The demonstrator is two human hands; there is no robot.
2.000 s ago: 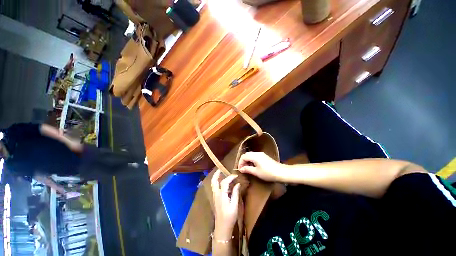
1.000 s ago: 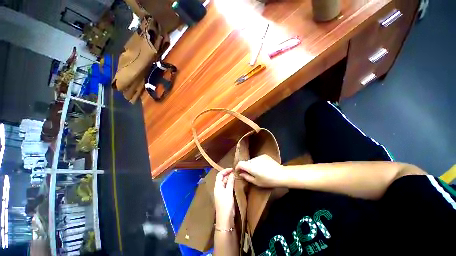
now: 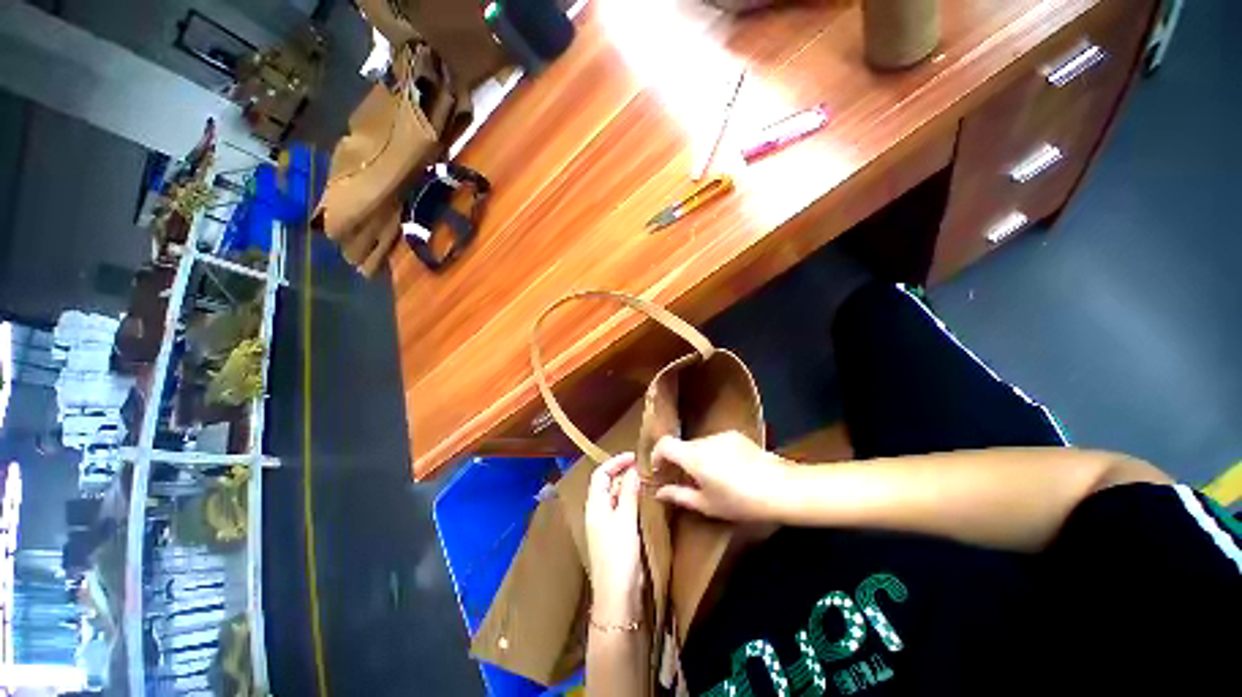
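Note:
A tan-brown bag (image 3: 715, 538) lies in my lap, its opening up and its thin handle (image 3: 541, 357) looping over the desk's edge. My left hand (image 3: 616, 524), with a thin bracelet, pinches the bag's rim near the handle's lower end. My right hand (image 3: 729, 477) is beside it at the opening, its bent fingertips on the rim's inner side. The fingertips are close together; any needle or thread between them is too small to make out.
On the wood-grain desk (image 3: 545, 177) lie yellow-handled snips (image 3: 692, 203), a pink-handled tool (image 3: 786, 132), a slim pale stick (image 3: 719, 125), a black strap item (image 3: 446, 215), a brown cylinder (image 3: 900, 33) and heaped brown bags (image 3: 388, 157). A blue crate (image 3: 473, 524) holds brown material (image 3: 534, 599) beside my left arm.
My right hand was closer to my left fingertips two seconds ago and now sits slightly right, inside the opening. The view has shifted slightly. The person walking at the left is gone from view.

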